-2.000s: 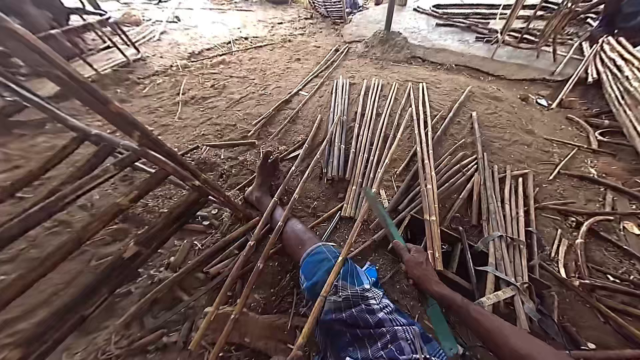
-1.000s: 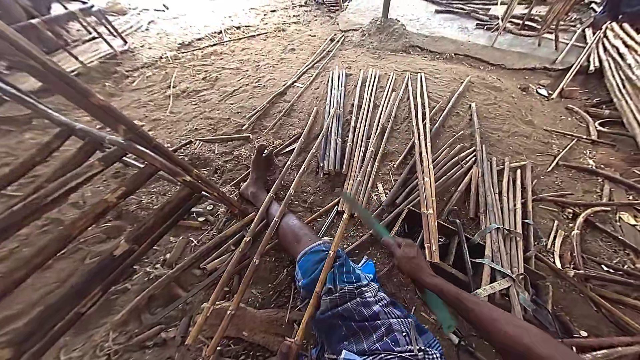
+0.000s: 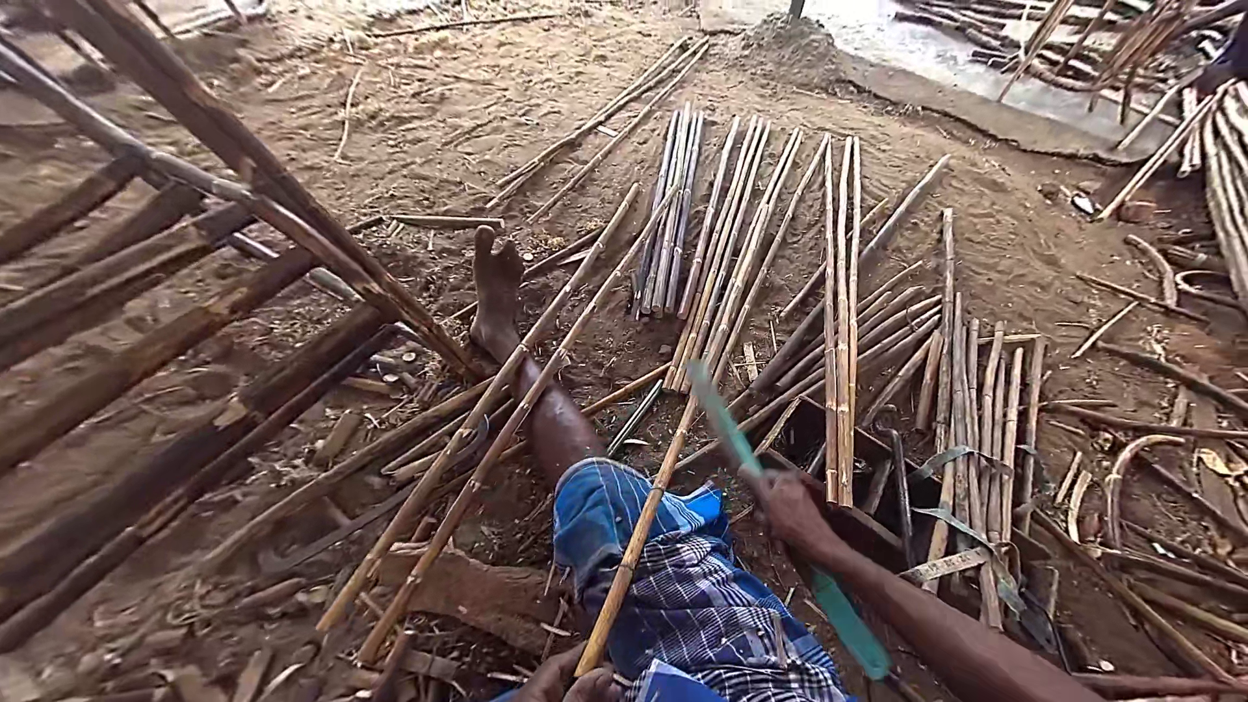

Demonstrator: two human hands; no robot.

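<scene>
My right hand (image 3: 792, 509) is closed around a green-painted metal strip tool (image 3: 848, 624), seemingly a blade, whose thin end (image 3: 720, 414) points up and left, close beside a cane pole (image 3: 648, 517). That pole slants across my lap over a blue checked cloth (image 3: 682, 575). At the bottom edge my left hand (image 3: 565, 680), partly cut off by the frame, grips the pole's lower end. Two more cane poles (image 3: 507, 448) lie slanted across my bare shin. Sorted bundles of cane (image 3: 751, 214) rest on the ground past my knee.
A wooden pole frame (image 3: 224, 127) leans at the left. To the right lie strapped sticks (image 3: 985, 429), a dark box (image 3: 858, 531) and curved cane offcuts (image 3: 1121, 478). A wood block (image 3: 487, 595) sits by my leg. More poles (image 3: 1228, 185) are stacked at the far right.
My left hand now shows at the bottom edge on the pole's lower end. The green tool's thin end has shifted relative to the pole. My right hand has kept hold of it.
</scene>
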